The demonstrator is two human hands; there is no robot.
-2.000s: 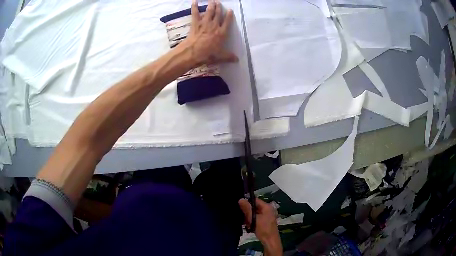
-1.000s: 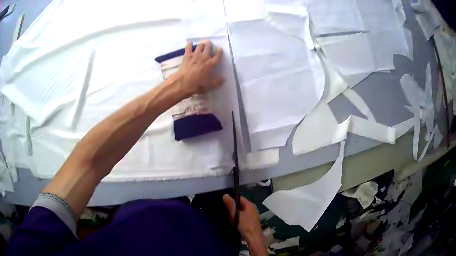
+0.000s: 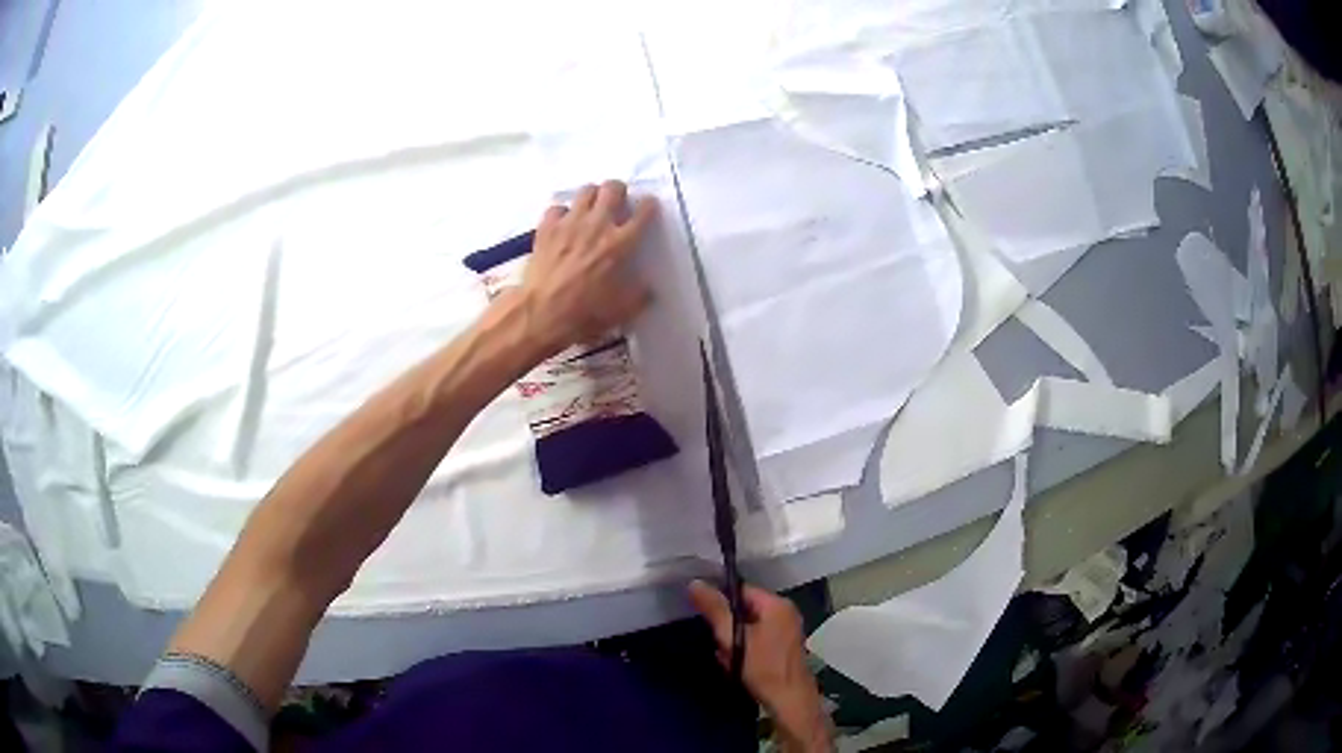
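Tailor's shears [image 3: 720, 493] point away from me along the slit between the left cloth and the right panels. Their blades look nearly closed. My right hand [image 3: 770, 655] is around the handles just beyond the table's near edge. My left hand [image 3: 589, 265] rests palm down across the upper part of the pattern weight [image 3: 604, 441], fingers on the white cloth at its right. The weight has dark purple ends and a printed middle. The large white cloth [image 3: 368, 500] lies under it. A curved pattern piece [image 3: 824, 280] lies right of the slit.
Small pattern pieces [image 3: 1030, 177] lie at the back right. Cream offcuts [image 3: 957, 441] lie on the grey-blue table [image 3: 1133, 316]. A white scrap [image 3: 942, 618] hangs over the near edge. Narrow strips [image 3: 1236, 324] lie far right. Heaped scraps [image 3: 1177, 618] are below.
The view has shifted, so the table and weight appear lower. The shears are farther forward along the slit, with less blade past the table edge. My left hand remains over the weight.
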